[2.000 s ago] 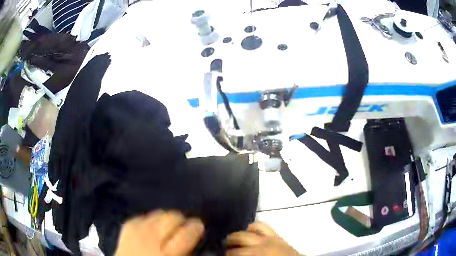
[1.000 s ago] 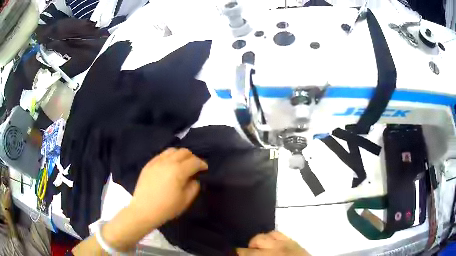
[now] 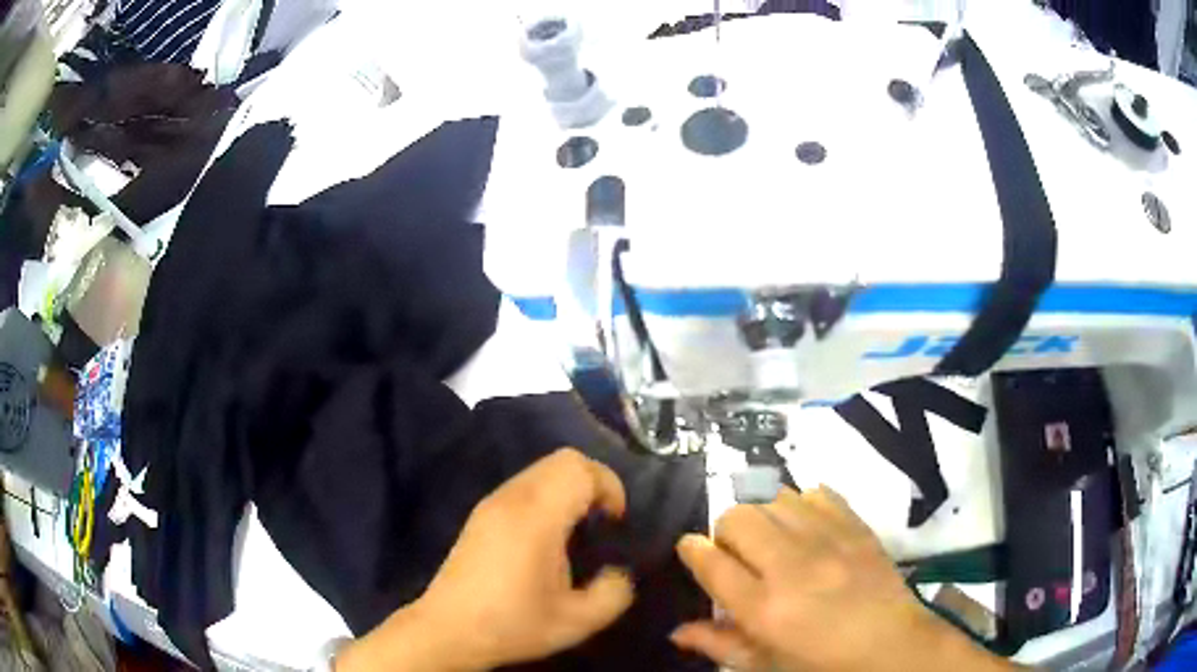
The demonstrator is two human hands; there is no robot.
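The black garment piece lies spread left of the needle area, its right part under the machine head. My left hand rests on it with thumb and forefinger apart in a curve, the fingertips on the cloth. My right hand is at the garment's right edge just below the tension knob, with thumb and fingertips at the edge; what they pinch is hard to see. The needle and presser foot are hidden behind the machine head.
Black strips lie right of the needle, beside a black flat case and a green band. A long black strip drapes over the machine arm. Yellow-handled snips and white scraps are at left.
My right hand has moved up from the bottom edge to the garment's right edge near the needle area. My left hand has moved right and lower in view. The view has shifted slightly.
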